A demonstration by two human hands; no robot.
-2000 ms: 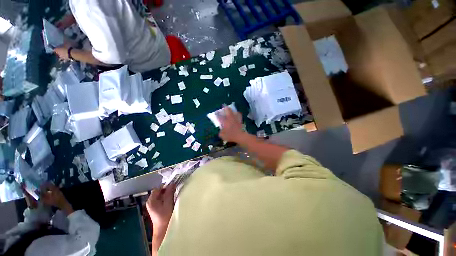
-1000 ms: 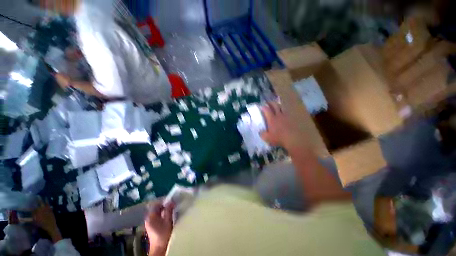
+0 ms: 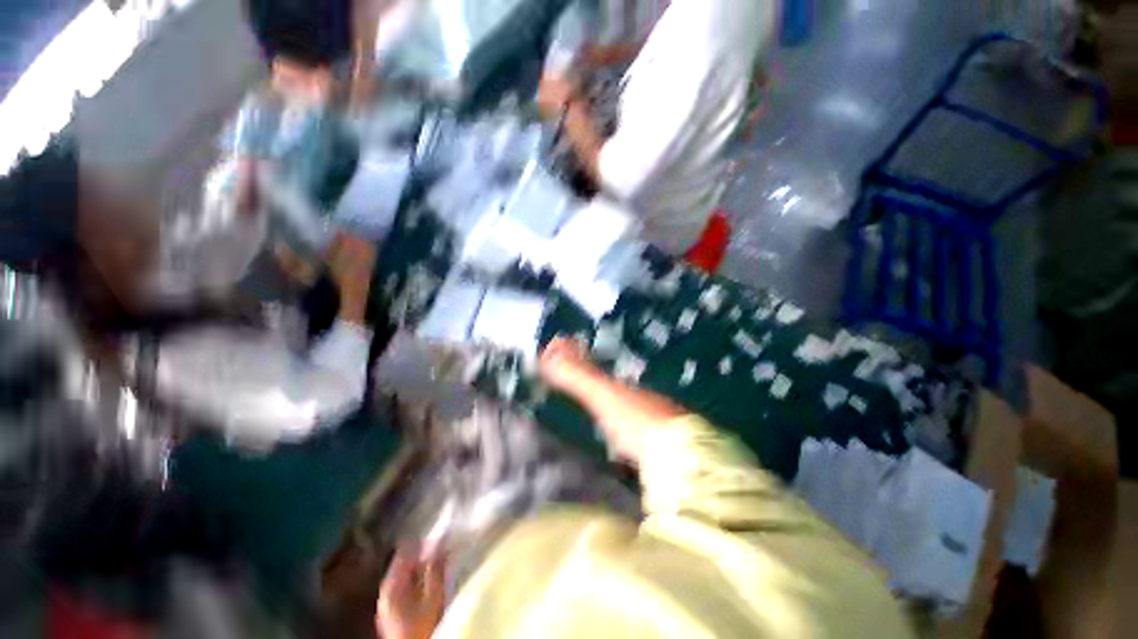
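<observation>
The view is blurred. My right hand point(image 3: 564, 362) is over the green table at the near corner of a pale flat packet point(image 3: 509, 320); I cannot tell whether it touches or holds it. My left hand point(image 3: 412, 592) is low at the bottom edge, partly cut off, beside pale tangled strips point(image 3: 499, 468); its grip is unclear. More white packets point(image 3: 592, 243) lie in groups further up the table. A stack of white packets point(image 3: 930, 518) with a small dark mark stands at the table's right end.
An open brown carton point(image 3: 1073, 462) is at the right edge, partly cut off, with a white packet inside. Small white scraps point(image 3: 763, 371) litter the table. A blue trolley point(image 3: 926, 268) and red stool point(image 3: 709, 243) are beyond. Other people work at the far side and left.
The view has swung left, so the carton and stack now sit lower right. My right hand has left the stack and reached across to the packets on the left. My left hand stays low.
</observation>
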